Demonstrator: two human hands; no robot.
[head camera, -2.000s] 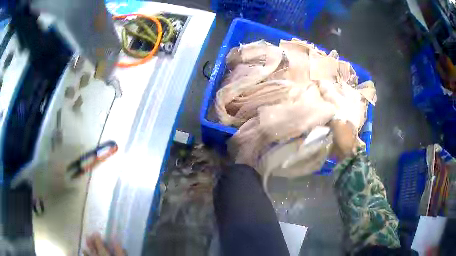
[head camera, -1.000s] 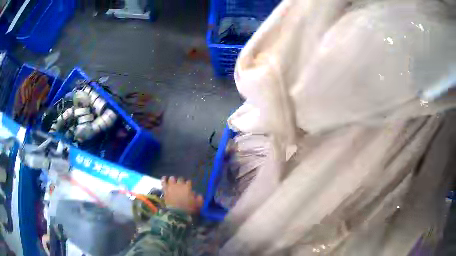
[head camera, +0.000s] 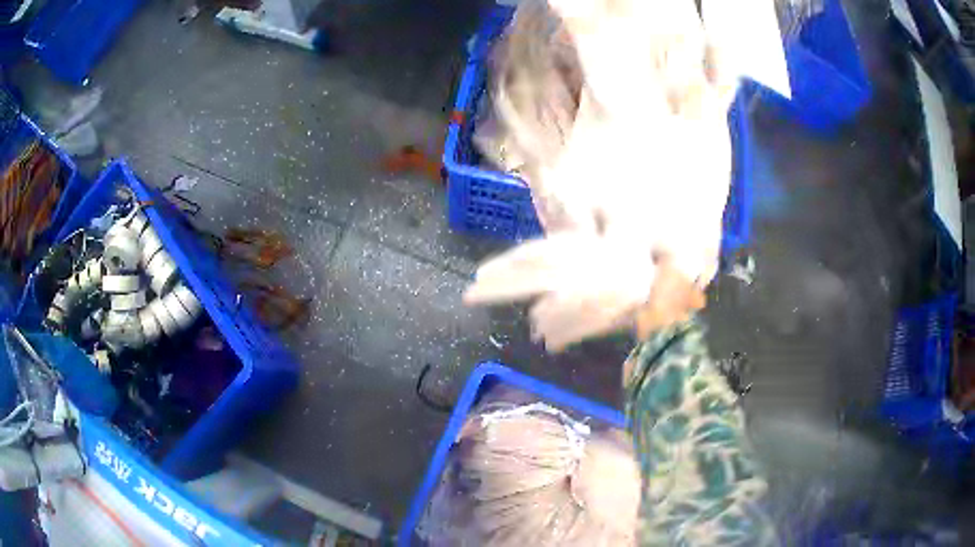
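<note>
My right hand (head camera: 670, 301), in a green camouflage sleeve, reaches forward and grips a large heap of pale beige fabric (head camera: 631, 160). The fabric is overexposed and blurred. It lies over and into the far blue crate (head camera: 494, 203), and a loose flap hangs out toward me on the left. The fingers are partly hidden by the fabric. The near blue crate (head camera: 440, 470) holds gathered beige-pink pieces (head camera: 524, 470) with a white strip across them. My left hand is not in view.
At the left, a blue crate (head camera: 248, 374) holds rolls of pale bands. The JACK table edge (head camera: 160, 497) is at the lower left. Orange scraps (head camera: 257, 248) lie on the grey floor. More blue crates stand at the right and far left.
The fabric has moved from close in front of me to the far crate, with my right hand now visible on it. My left hand, earlier at the table edge, has left the view.
</note>
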